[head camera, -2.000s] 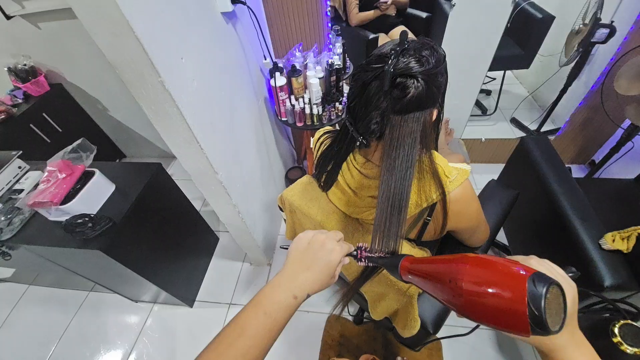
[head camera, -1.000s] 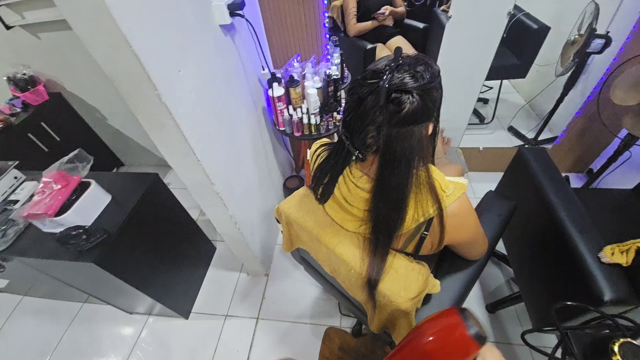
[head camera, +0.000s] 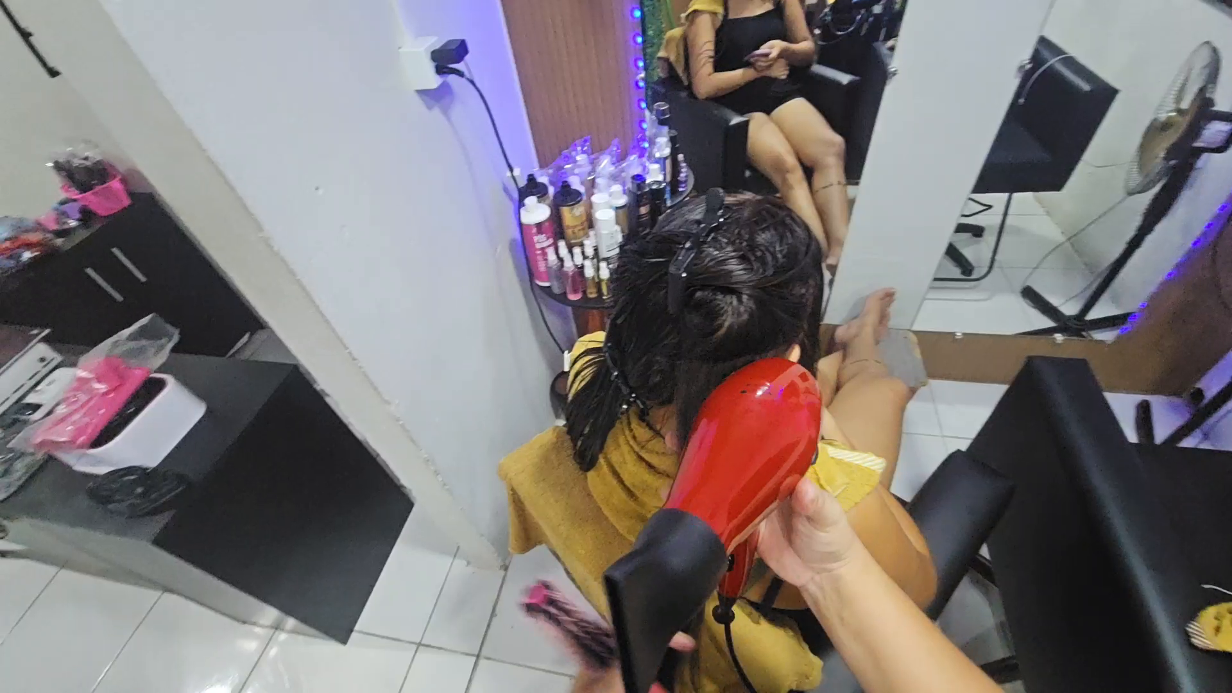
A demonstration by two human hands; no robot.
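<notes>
My right hand (head camera: 807, 539) grips the handle of a red hair dryer (head camera: 756, 438), whose black nozzle (head camera: 664, 587) points down and to the left. Low in the picture, blurred and partly behind the nozzle, my left hand (head camera: 602, 674) holds a round hairbrush (head camera: 568, 621) with a pink tip. A seated person with dark hair (head camera: 741, 279) faces away from me; black clips (head camera: 683, 265) hold sections of the hair up. A yellow towel (head camera: 553, 500) covers the person's shoulders and the chair back. The dryer hides the lower hair at the back.
Bottles crowd a small round stand (head camera: 577, 296) by the white wall. At left is a dark cabinet (head camera: 308, 510) with a white bin (head camera: 159, 428). Black chairs (head camera: 1068, 481) stand at right, near a mirror (head camera: 1020, 192) that shows a fan. The dryer's cord (head camera: 736, 645) hangs down.
The dryer has come back over the seated person's upper back, its nozzle now toward the lower left. The brush, earlier in the hair with my left hand, is now low and left of the dryer.
</notes>
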